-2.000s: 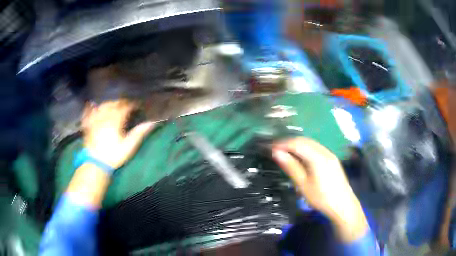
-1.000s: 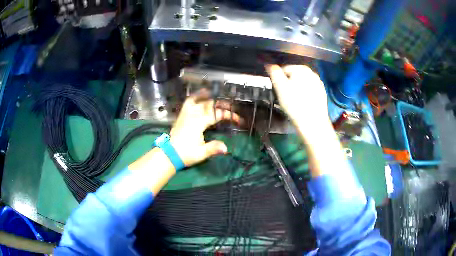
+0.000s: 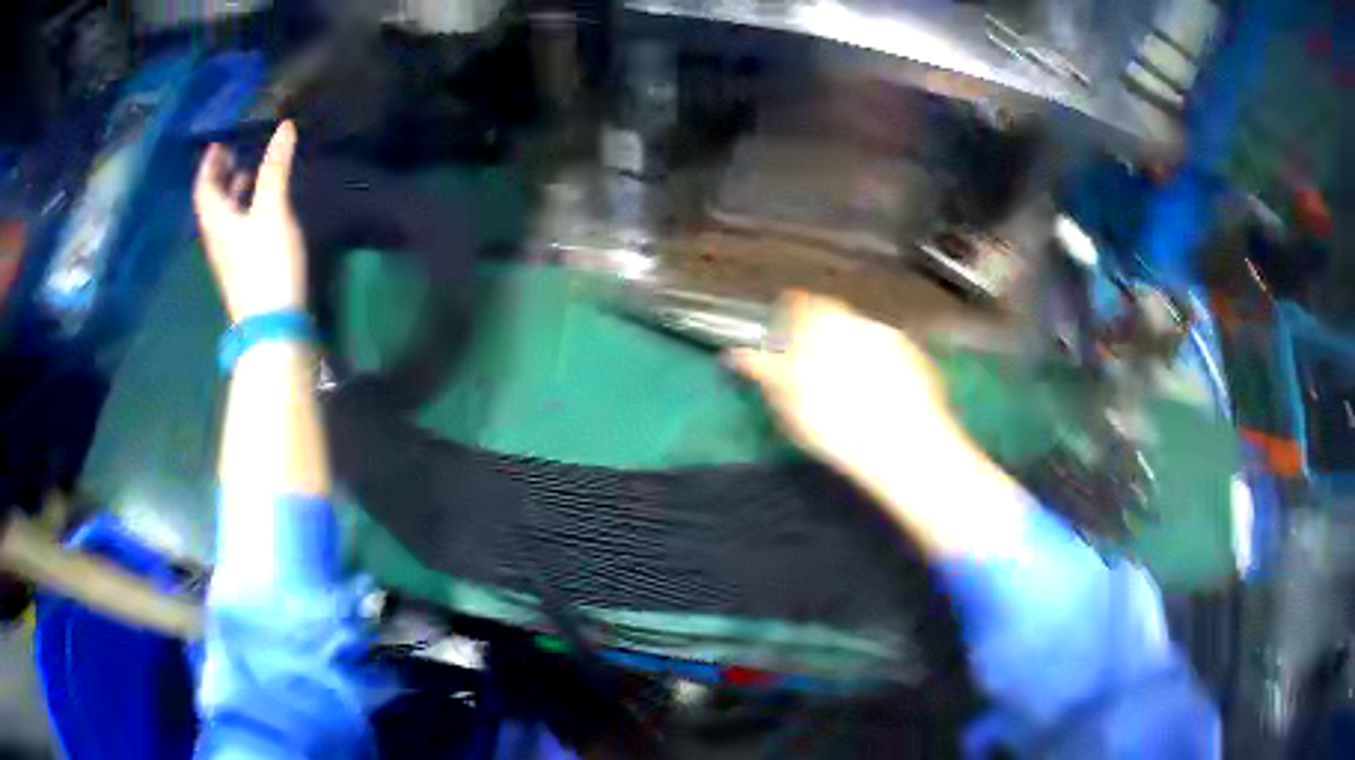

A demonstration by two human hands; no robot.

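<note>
The frame is blurred. My left hand [image 3: 253,230] is raised at the far left, beyond the cable loop, with fingers apart and nothing visible in it. My right hand [image 3: 855,394] is at the front edge of the press bed, its fingers closed on the end of a silver strip [image 3: 706,319] that points left. Whether the strip holds any connector ends cannot be told. Many black cables [image 3: 639,535] lie side by side across the green mat [image 3: 550,364]. A thick black cable bundle [image 3: 431,319] curves at the left of the mat.
The press's thick steel plate [image 3: 907,52] hangs above the bed at the top. A blue bin [image 3: 112,639] and a tan pole [image 3: 97,579] are at lower left. An orange-handled tool [image 3: 1274,451] lies at the right beside a light blue basket [image 3: 1308,394].
My left hand has moved from the press out to the far left. My right hand has come down and back from the mould, now with the silver strip. The view has shifted.
</note>
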